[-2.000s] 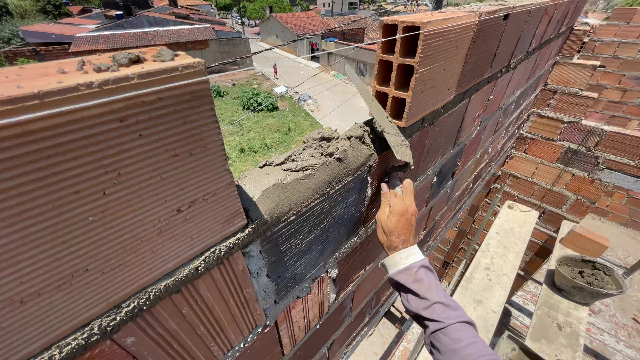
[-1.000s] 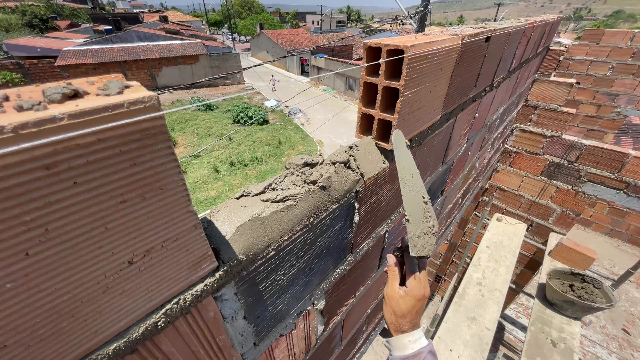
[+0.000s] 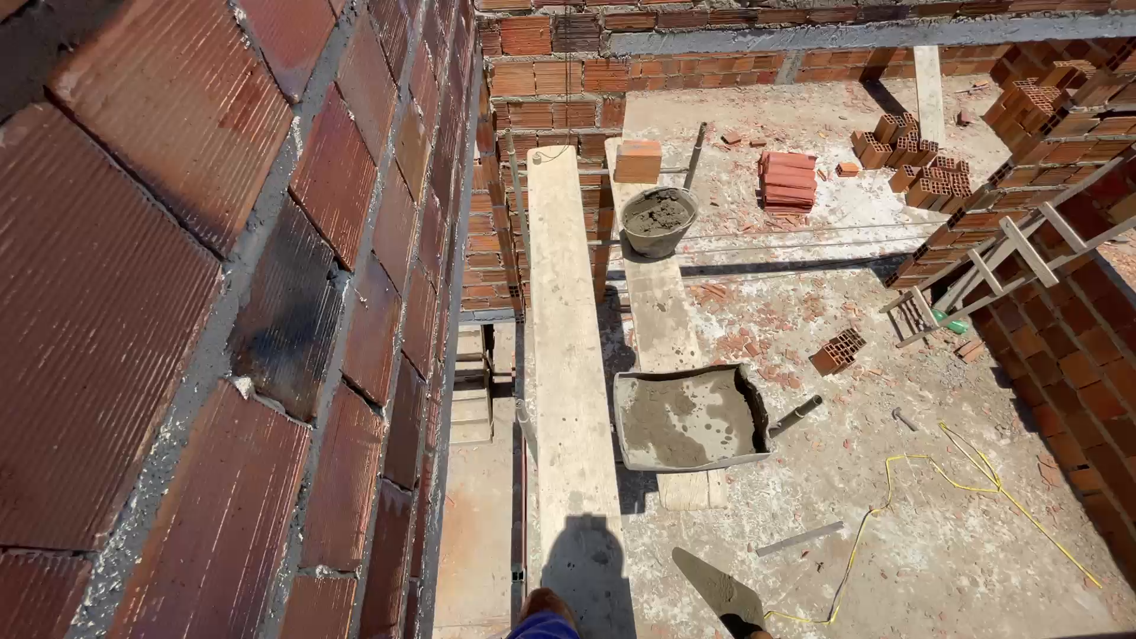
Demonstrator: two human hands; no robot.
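At the bottom edge, right of centre, a pointed masonry trowel (image 3: 717, 587) smeared with mortar points up and to the left. Only a sliver of my right hand (image 3: 760, 634) shows at its handle end. My left hand is outside the picture. Above the trowel, a rectangular mortar tray (image 3: 692, 419) holds wet grey mortar and sits on a wooden plank (image 3: 658, 328). Farther along that plank stand a bucket of mortar (image 3: 657, 222) and one orange hollow clay brick (image 3: 638, 161). The brick wall (image 3: 328, 311) with grey mortar joints rises at the left.
A second plank (image 3: 572, 337) runs beside the wall, with a foot near its lower end. Metal scaffold poles (image 3: 794, 415) stick up near the planks. Far below, the floor holds stacked bricks (image 3: 932, 182), roof tiles (image 3: 788, 182), a wooden ladder (image 3: 1003, 257), a hammer (image 3: 905, 419) and a yellow cord (image 3: 923, 457).
The view has swung down and right, off the wall top. My right hand with the trowel has moved from beside the mortar bed on the wall to over the floor side.
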